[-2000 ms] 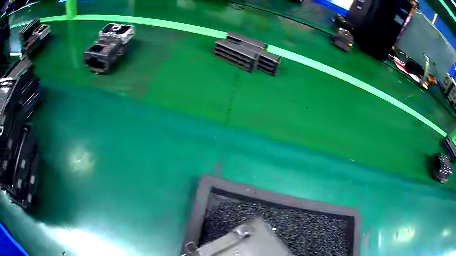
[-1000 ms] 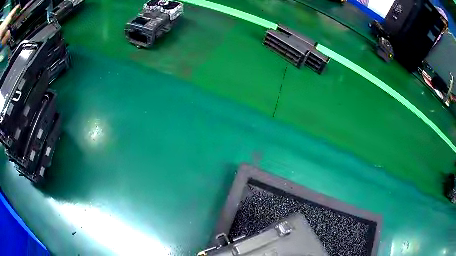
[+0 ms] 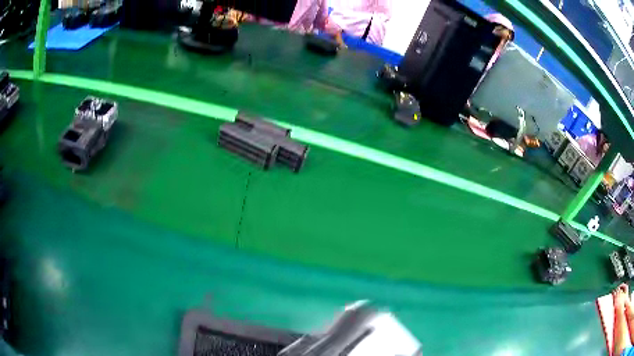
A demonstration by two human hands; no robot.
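Observation:
A grey blocky housing [image 3: 361,335] shows at the bottom edge, blurred and tilted, with a bright pale face. It overlaps the right part of the work tray. The tray has a raised grey rim [image 3: 191,327] and a speckled black inside, and is cut off by the bottom edge. Neither of my hands is in the picture, so what holds the housing, if anything, is hidden.
Ribbed dark bars [image 3: 261,142] lie by the pale green strip [image 3: 417,169]. An open-topped unit [image 3: 89,133] stands left, a black-grey unit [image 3: 553,265] right. A black tower [image 3: 448,62] and people in pink are across the line. Another person's forearm [image 3: 621,320] shows at right.
The view has swung up and right, so the tray sits lower and the left pile has nearly left the picture. The housing is now more tilted and blurred over the tray.

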